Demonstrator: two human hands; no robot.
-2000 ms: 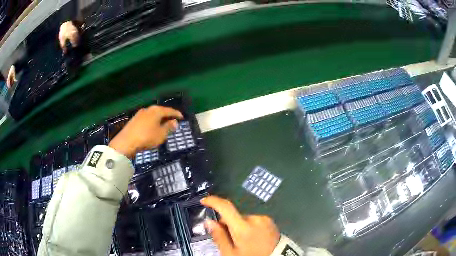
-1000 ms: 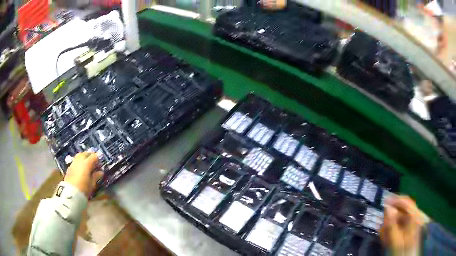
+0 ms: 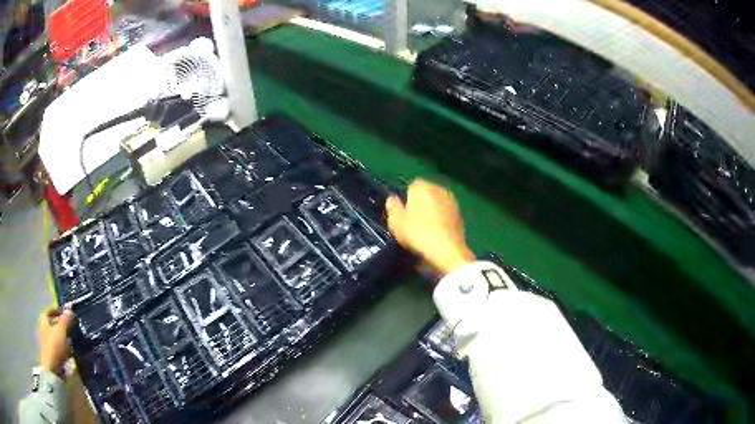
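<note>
A large shiny black tray with rows of pockets lies in front of me at the left. Its pockets hold dark rectangular housings; glare hides their details. My left hand, small and partly hidden by the tray, grips the tray's left edge. My right hand is closed on the tray's right corner beside the green belt. A second black tray lies at the bottom right, partly covered by my right sleeve.
The green conveyor belt runs diagonally behind the trays. More black trays are beyond it. A metal post, a white fan and a pale box with a cable stand behind the left tray. A red object is at the upper left.
The view has turned left from the keypads and clear tray to the left black tray, which now appears larger. My right hand is now at its right corner; my left hand remains at its left side.
</note>
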